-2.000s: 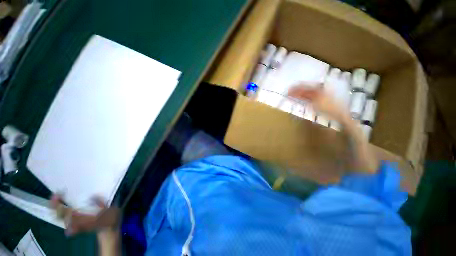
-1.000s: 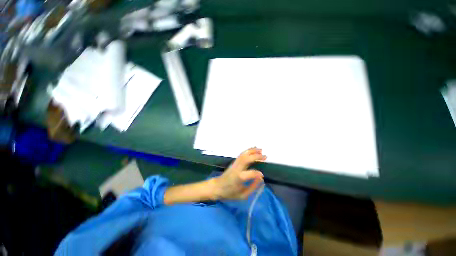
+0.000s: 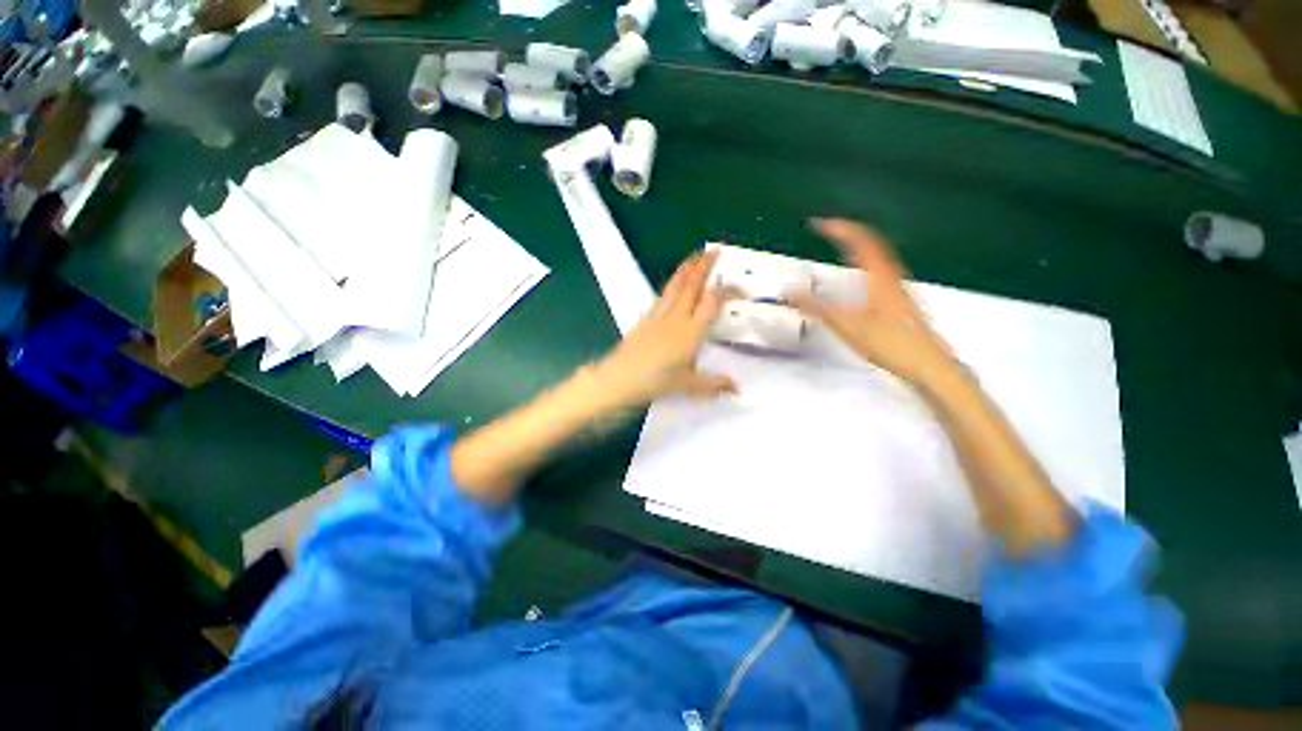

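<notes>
Two white wrapped cylinders lie one behind the other on the white backing sheets (image 3: 885, 471), near their back left corner; I point at the front cylinder (image 3: 763, 327) and the rear cylinder (image 3: 764, 274). My left hand (image 3: 668, 340) is at their left ends, its fingertips against or very close to them and its thumb apart. My right hand (image 3: 874, 317) is at their right ends, blurred, fingers spread, with one finger low by the cylinders. Neither hand is closed round a cylinder; exact contact is unclear.
A folded white strip (image 3: 607, 257) lies left of the sheets, with a cylinder (image 3: 634, 156) by its far end. A loose pile of white papers (image 3: 321, 257) is farther left. Several cylinders stand behind. A single cylinder (image 3: 1225, 236) and a label sheet (image 3: 1164, 97) are at right.
The view has swung from the carton back to the bench. My right hand, earlier over the carton, is now above the backing sheets. Two cylinders now lie on the sheets, and my left hand has moved to them.
</notes>
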